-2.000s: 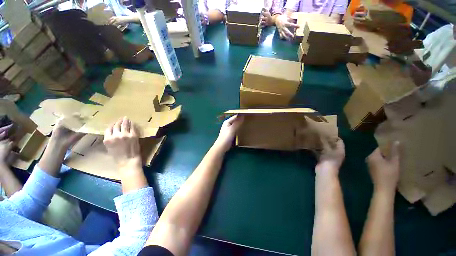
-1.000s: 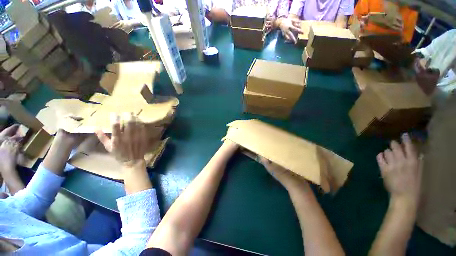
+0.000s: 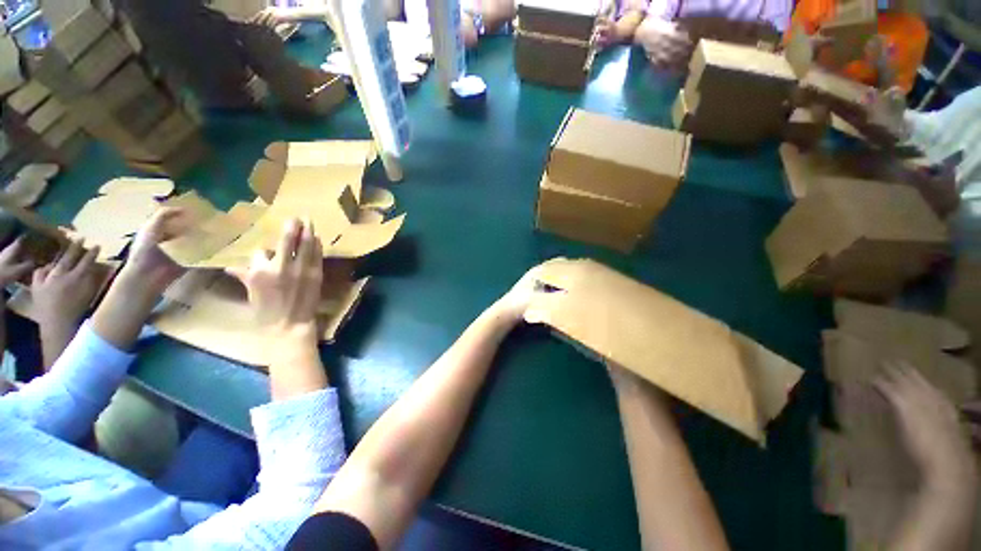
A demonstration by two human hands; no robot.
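Observation:
A half-folded brown mailer box (image 3: 656, 336) is tilted over the green table, its broad lid panel facing me and a flap sticking out at its right end. My left hand (image 3: 524, 301) grips its left end, by a small dark slot. My right hand (image 3: 627, 379) is at its near lower side; the wrist shows, but the fingers are hidden behind the cardboard. The inside of the box is hidden. Two finished boxes (image 3: 613, 178) stand stacked just beyond it.
At left, a person in light blue sleeves handles a blank (image 3: 312, 205) above other sheets. At right, another person's hand (image 3: 925, 420) lies on a blank, with a closed box (image 3: 861, 231) beyond. White posts (image 3: 371, 81), box piles and more people are at the back.
The box turned from level to slanting, lid panel towards me, then shifted slightly right. My right hand moved from its right end to underneath. The right neighbour's hand now lies on a blank.

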